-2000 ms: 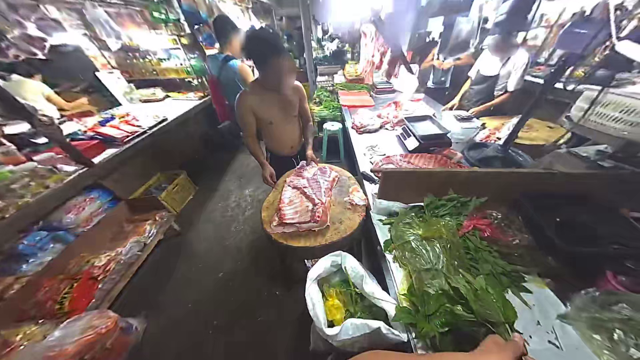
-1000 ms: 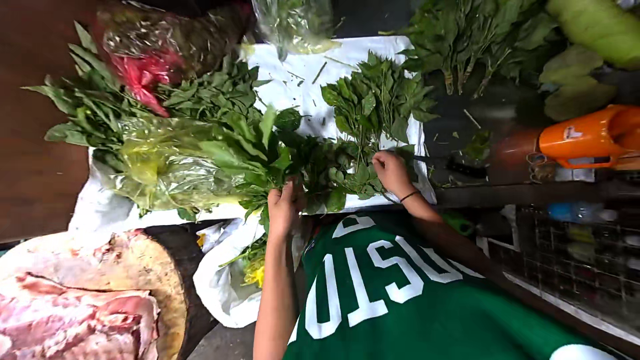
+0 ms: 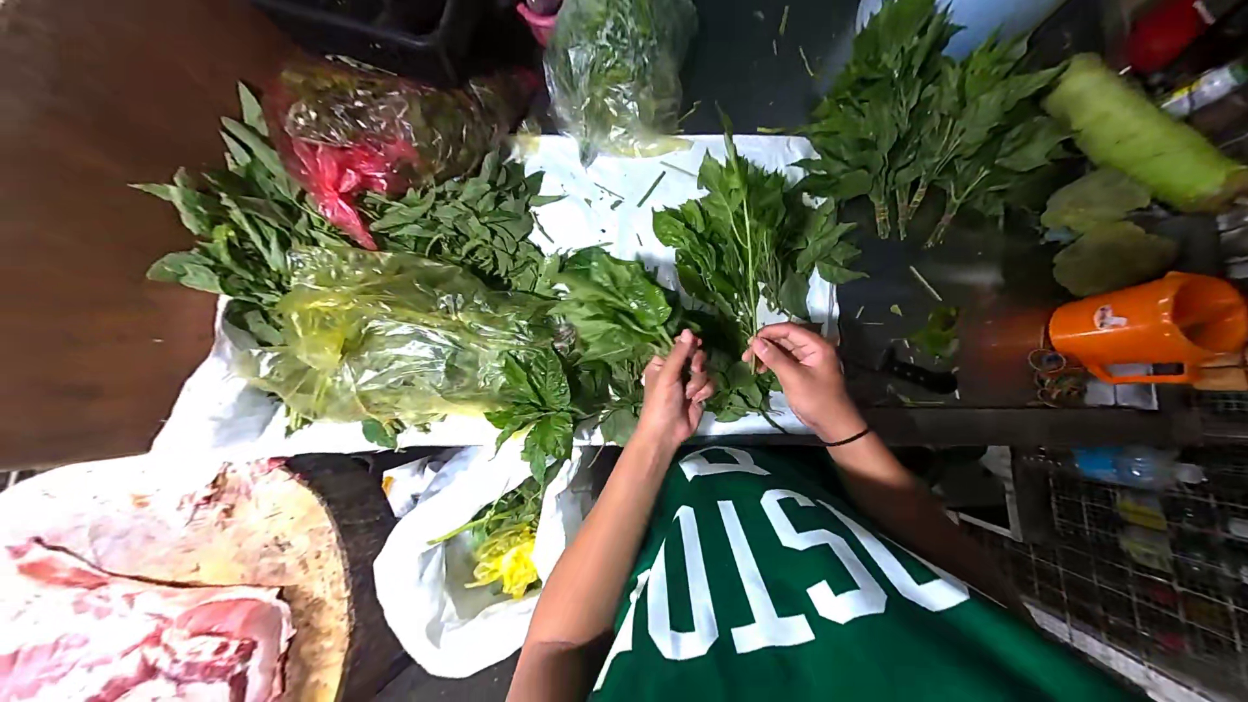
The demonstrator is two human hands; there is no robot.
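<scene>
My left hand (image 3: 678,385) is closed around the stems of a bunch of leafy greens (image 3: 614,302), whose broad leaves point up and left. Close to its right, my right hand (image 3: 799,370) pinches a long thin green stem (image 3: 749,224) between thumb and fingers. That stem stands over a loose pile of leafy sprigs (image 3: 717,205) on a white sheet (image 3: 575,190). Left of my hands lies a clear yellowish plastic bag (image 3: 400,331) among more greens.
Bundled greens (image 3: 907,136), a green gourd (image 3: 1131,136), an orange plastic pitcher (image 3: 1150,327) and a black-handled knife (image 3: 916,372) lie to the right. A red-tinted bag (image 3: 351,166) is at upper left. Below are an open white sack (image 3: 419,585) and raw meat (image 3: 146,624) on a round chopping block (image 3: 312,585).
The view has swung down from the aisle to the greens. Since one second ago, my left hand has come nearer my right, and a long stem now shows in my right hand.
</scene>
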